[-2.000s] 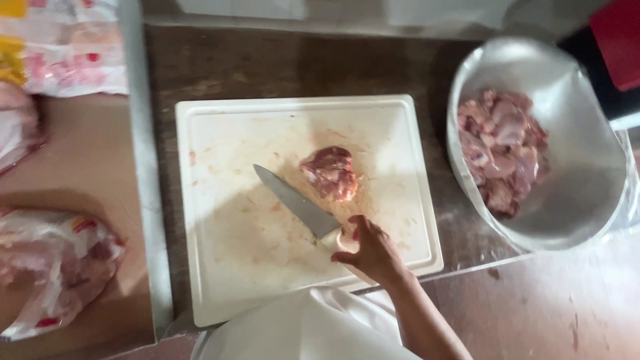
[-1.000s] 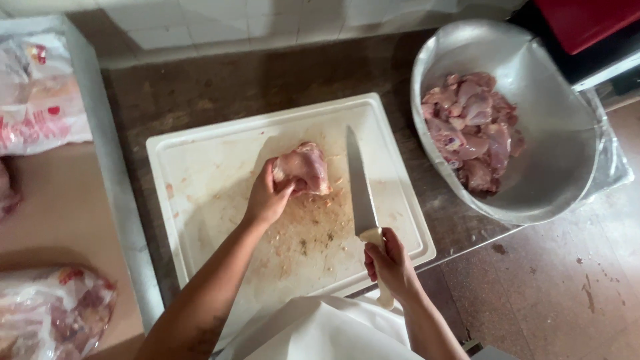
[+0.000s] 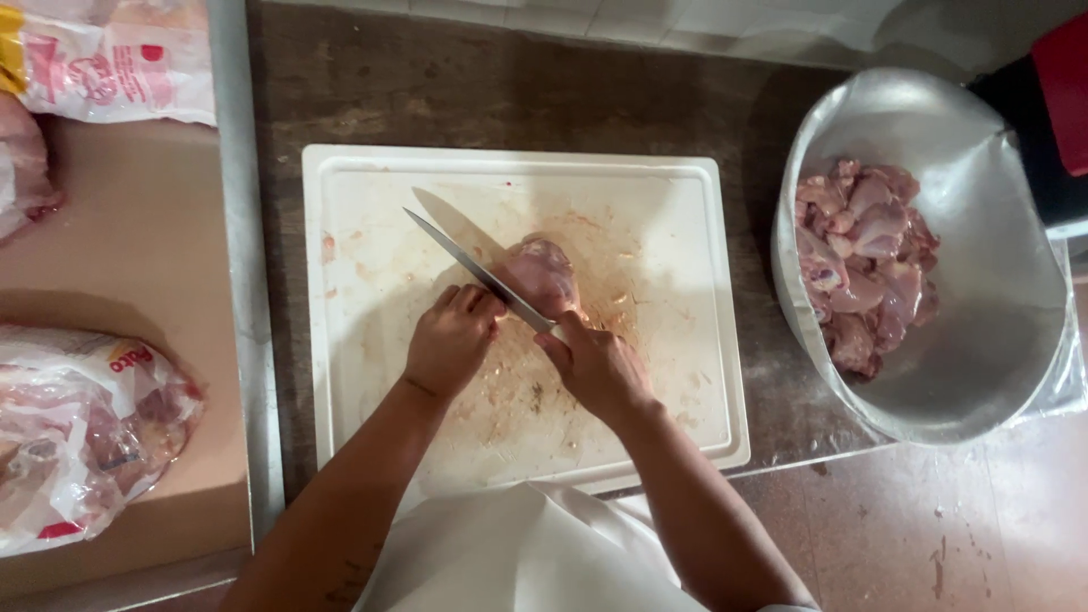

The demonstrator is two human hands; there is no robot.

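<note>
A piece of raw poultry [image 3: 541, 274] lies on a white plastic cutting board [image 3: 518, 463] marked with wet residue. My right hand [image 3: 602, 365] grips the handle of a long kitchen knife [image 3: 466, 257], whose blade points up and to the left along the near left side of the meat. Beside the blade, my left hand [image 3: 456, 338] has its fingers curled at the meat's lower left edge; whether it grips the meat is hidden. The knife's shadow falls on the board beyond the blade.
On the right, a large metal bowl [image 3: 977, 340] holds several raw poultry pieces [image 3: 875, 246]. To the left, a metal-edged tray [image 3: 248, 340] holds plastic bags [image 3: 76, 425] of raw meat. A tiled wall [image 3: 578, 19] borders the dark worktop [image 3: 408, 76]; something red stands at the upper right.
The knife, held upright to the right of the meat one second ago, now slants across its near left side. My left hand has moved from atop the meat to its lower left edge.
</note>
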